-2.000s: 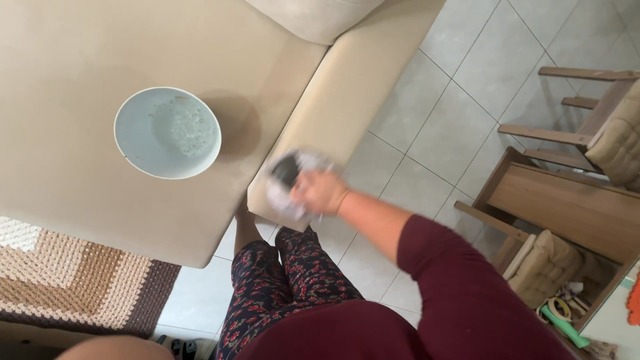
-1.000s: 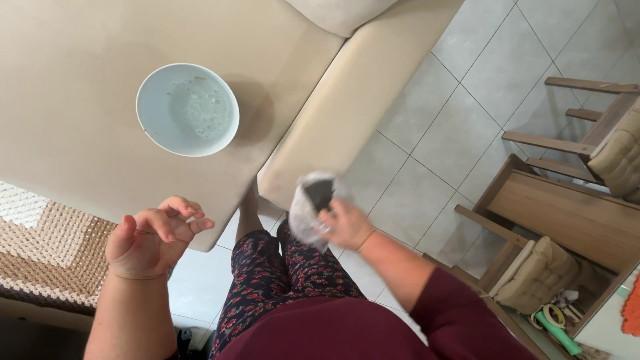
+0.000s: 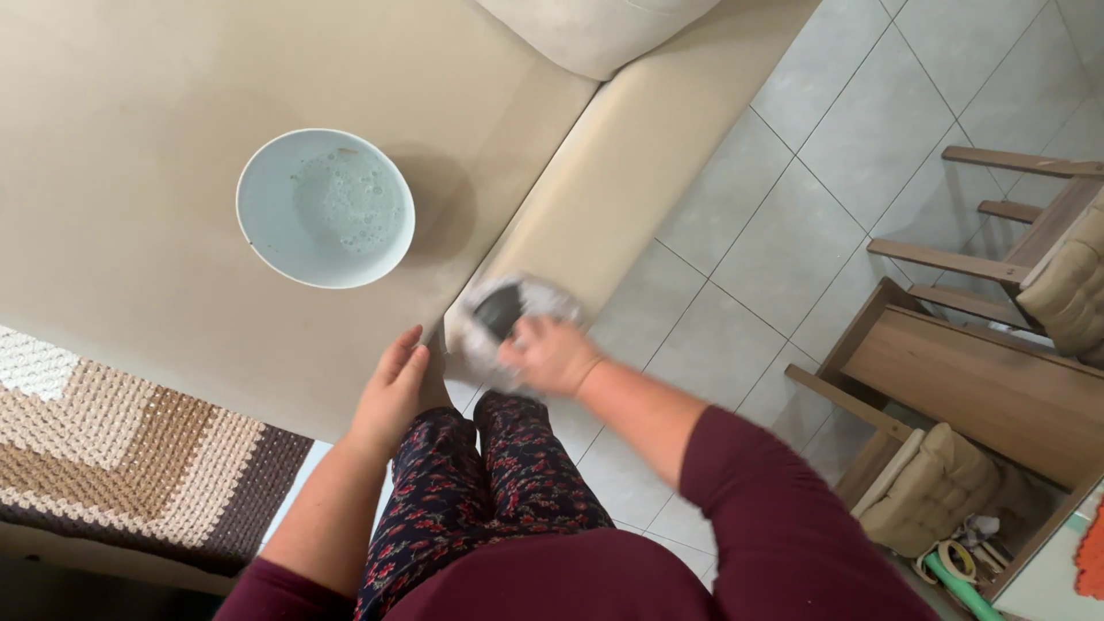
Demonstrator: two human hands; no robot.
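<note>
My right hand (image 3: 552,355) grips a dark-handled object wrapped in a whitish cloth (image 3: 548,297), blurred by motion, at the front end of the beige sofa's armrest (image 3: 634,147). My left hand (image 3: 395,384) holds nothing visible; its fingertips are at the front edge of the sofa seat (image 3: 328,354), beside the armrest, and whether they touch it I cannot tell. A light blue bowl (image 3: 276,211) of sudsy water stands on the seat, up and left of both hands.
A beige cushion (image 3: 595,30) lies at the top. A crocheted rug (image 3: 147,448) is at lower left, grey floor tiles (image 3: 768,250) on the right. Wooden chairs with padded cushions (image 3: 936,492) stand by a wooden piece of furniture (image 3: 975,388), near tape rolls (image 3: 956,561). My legs are below the armrest.
My left hand, raised and apart from the sofa one second ago, has moved right to the seat's front edge. My right hand keeps the cloth-wrapped object, which has moved back up to the armrest's end.
</note>
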